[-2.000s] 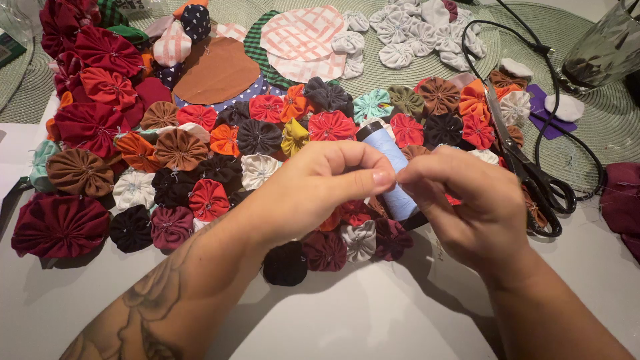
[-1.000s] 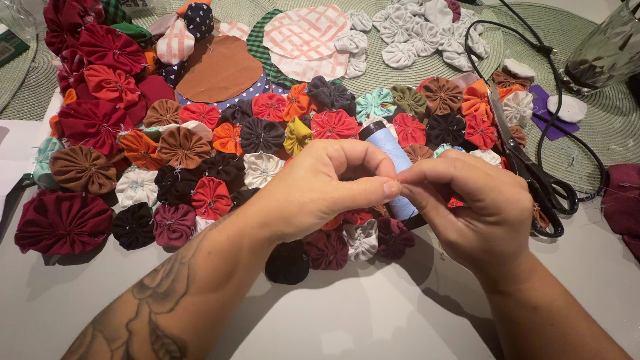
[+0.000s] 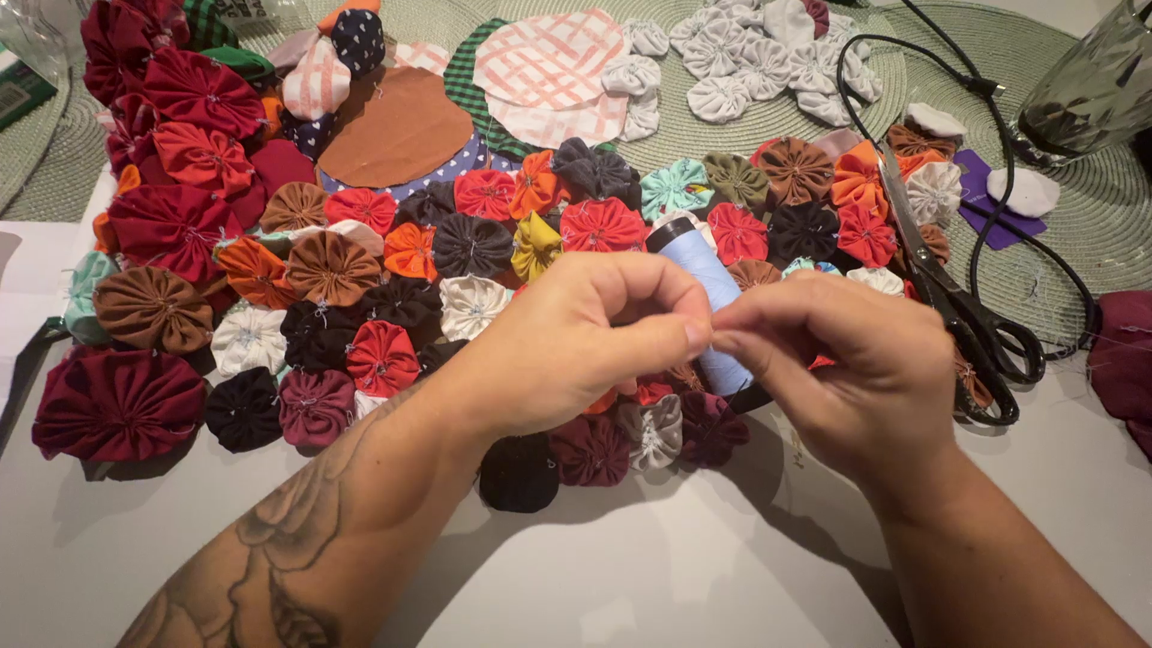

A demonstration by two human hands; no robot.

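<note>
My left hand (image 3: 594,337) has thumb and index fingertip pinched together over a spool of light blue thread (image 3: 706,288). Close against it, my right hand (image 3: 837,369) pinches too, its fingertips just right of the left ones. Whatever lies between the fingertips is too small to make out. The spool leans on many gathered fabric yo-yos, among them a red one (image 3: 601,225), a brown one (image 3: 333,267) and a large maroon one (image 3: 117,405). A black yo-yo (image 3: 519,472) lies below my left hand.
Scissors (image 3: 940,288) with black handles lie at the right beside a black cable (image 3: 1003,180). Fabric circles, one brown (image 3: 394,126) and one checked (image 3: 549,58), and a heap of white yo-yos (image 3: 765,58) are at the back. A patterned glass (image 3: 1084,85) stands at the back right.
Both hands stay over the thread spool. The right fingertips, slightly raised two seconds ago, have come level with the left ones.
</note>
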